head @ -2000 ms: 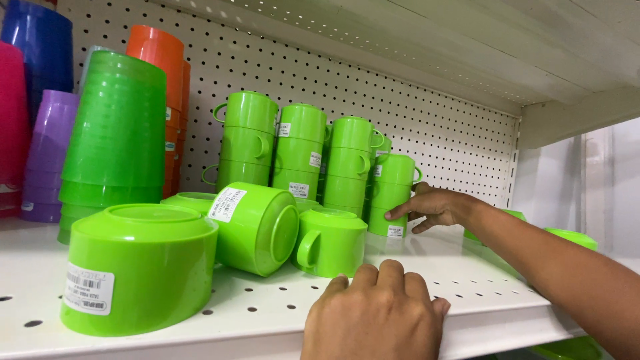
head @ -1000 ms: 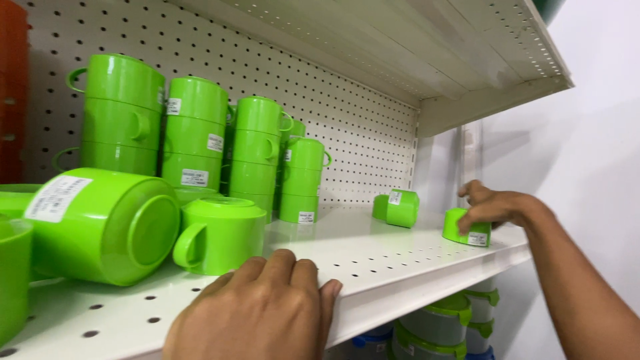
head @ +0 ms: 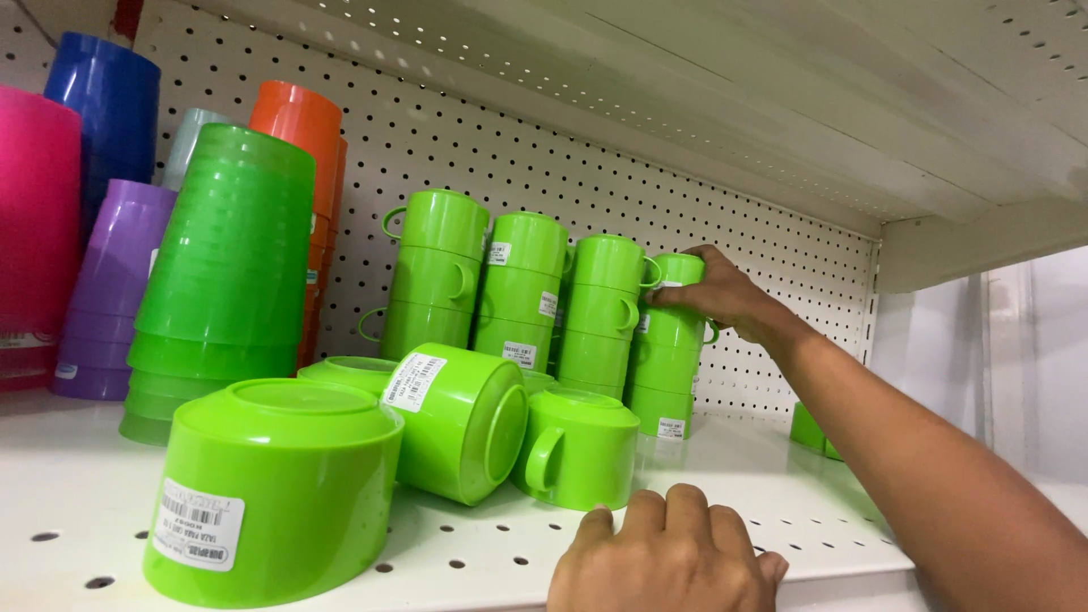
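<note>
My right hand (head: 718, 293) grips the top green plastic mug (head: 678, 270) of the rightmost stack, fingers around its upper part. Below it in that stack are more green mugs (head: 663, 374). My left hand (head: 667, 552) rests at the front edge of the shelf, near an upside-down green mug (head: 582, 446) whose handle faces forward. To the left, another green mug (head: 459, 425) lies on its side, and a larger-looking upside-down one (head: 272, 501) with a white label stands in front. Further stacks of green mugs (head: 438, 276) stand behind, against the pegboard.
Stacked green tumblers (head: 223, 255), purple cups (head: 115, 280), orange cups (head: 296, 144), blue cups (head: 102, 102) and a pink item (head: 34, 221) stand at left. Another shelf (head: 722, 93) hangs above the white perforated shelf (head: 459, 544). More green mugs (head: 807, 429) sit at right, partly behind my forearm.
My right hand has moved from a green mug at the shelf's right end to the rightmost stack, which now has another mug on top. The view has swung back left.
</note>
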